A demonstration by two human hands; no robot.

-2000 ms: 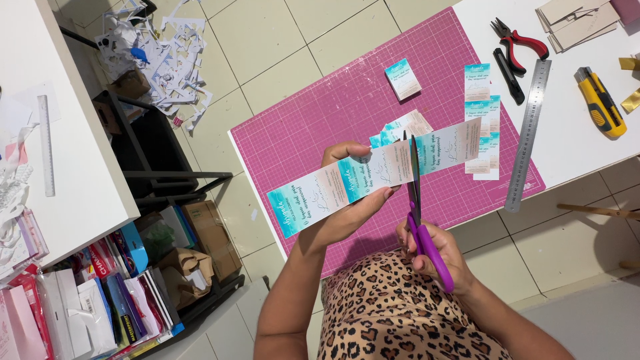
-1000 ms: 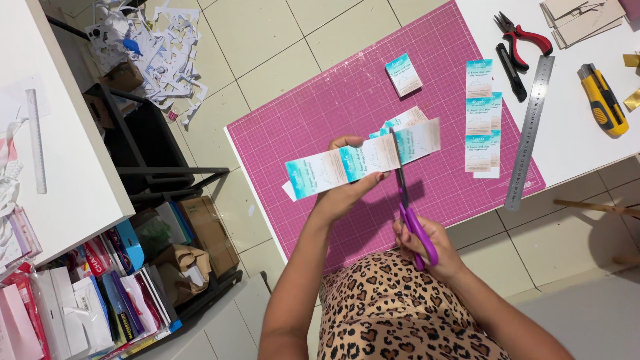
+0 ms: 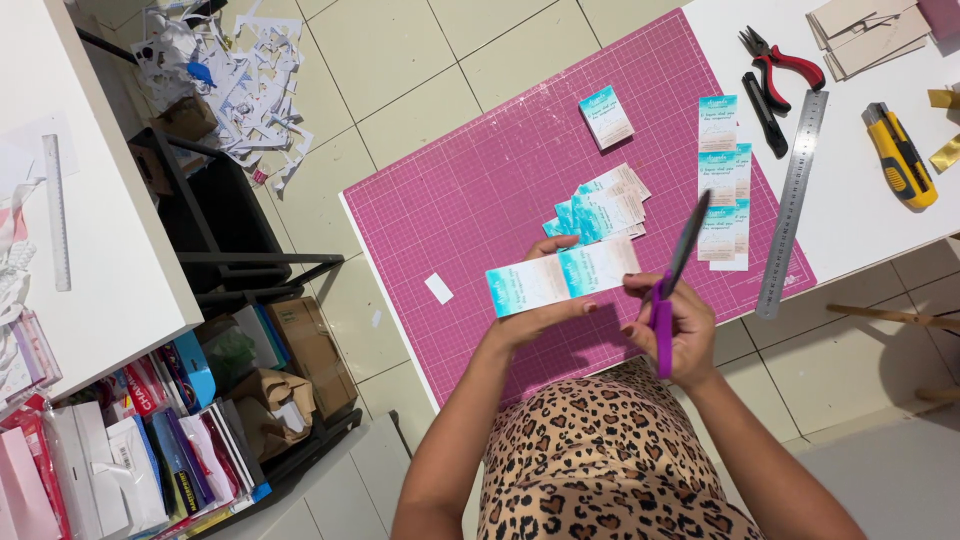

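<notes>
My left hand [image 3: 536, 319] holds a strip of two printed cards [image 3: 529, 289], turquoise fading to beige, over a pink cutting mat [image 3: 480, 202]. Purple-handled scissors [image 3: 664, 322] are in my right hand [image 3: 682, 330], blades pointing up and away from the strip; its fingertips are near the strip's right end. Just beyond the strip lies a fanned pile of cut cards [image 3: 607, 206]. A neat stack of cards [image 3: 606, 120] sits farther back on the mat. Uncut card strips [image 3: 718, 180] overlap at the mat's right side. A small white paper piece [image 3: 439, 288] lies at left.
Right of the mat are a steel ruler [image 3: 791, 210], red-handled pliers [image 3: 787, 64], a black cutter [image 3: 765, 116], a yellow utility knife [image 3: 900, 157] and beige envelopes [image 3: 870, 34]. A white table [image 3: 97, 225] stands left, with paper scraps [image 3: 259, 97] on the floor behind it.
The strip in my left hand has become shorter, and a card has come off its right end onto the pile. The scissors have moved off the strip and now point away.
</notes>
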